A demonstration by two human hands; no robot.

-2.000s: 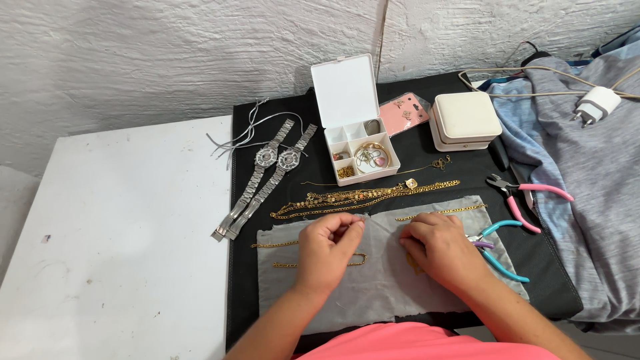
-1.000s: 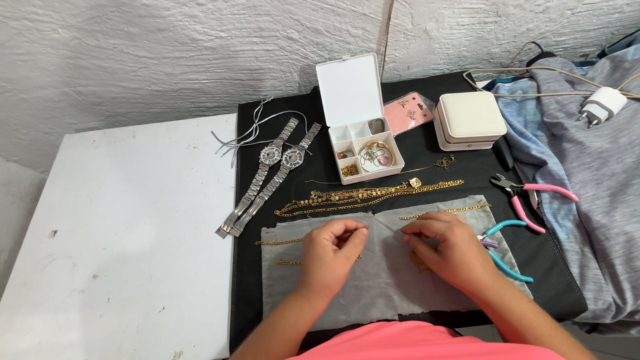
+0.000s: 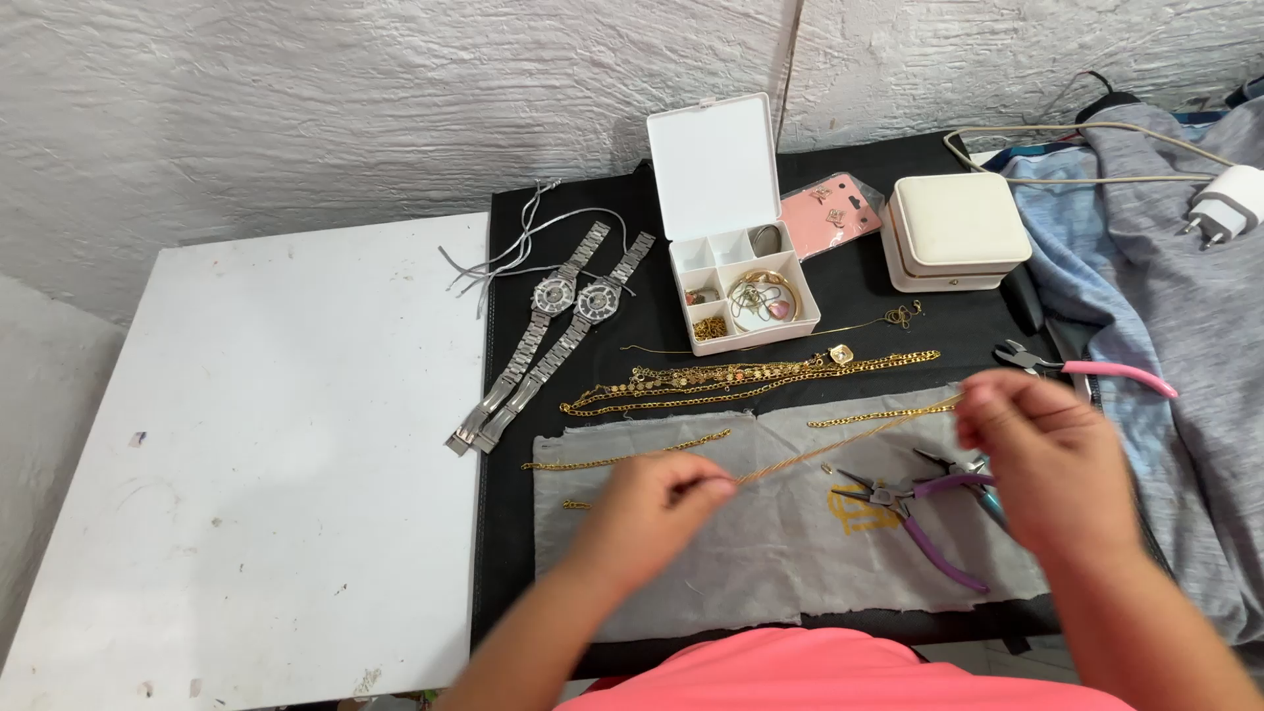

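Observation:
A thin gold-coloured chain is stretched slantwise over the grey cloth. Its lower left end is pinched in my left hand, its upper right end in my blurred right hand. Purple-handled pliers lie on the cloth beside my right hand, partly over teal-handled pliers. A small gold link rests below the stretched chain. One gold chain piece lies above my left hand, and another lies near my right hand. A short gold piece is partly hidden by my left hand.
Gold chains lie behind the cloth, near an open white compartment box holding jewelry. Two metal watches are at left, beside a white board. A cream case, a pink earring card and pink-handled cutters stand or lie to the right.
My hands have moved apart, my right hand up and to the right, with the chain now stretched between them. The purple-handled pliers and the yellow mark on the cloth are uncovered.

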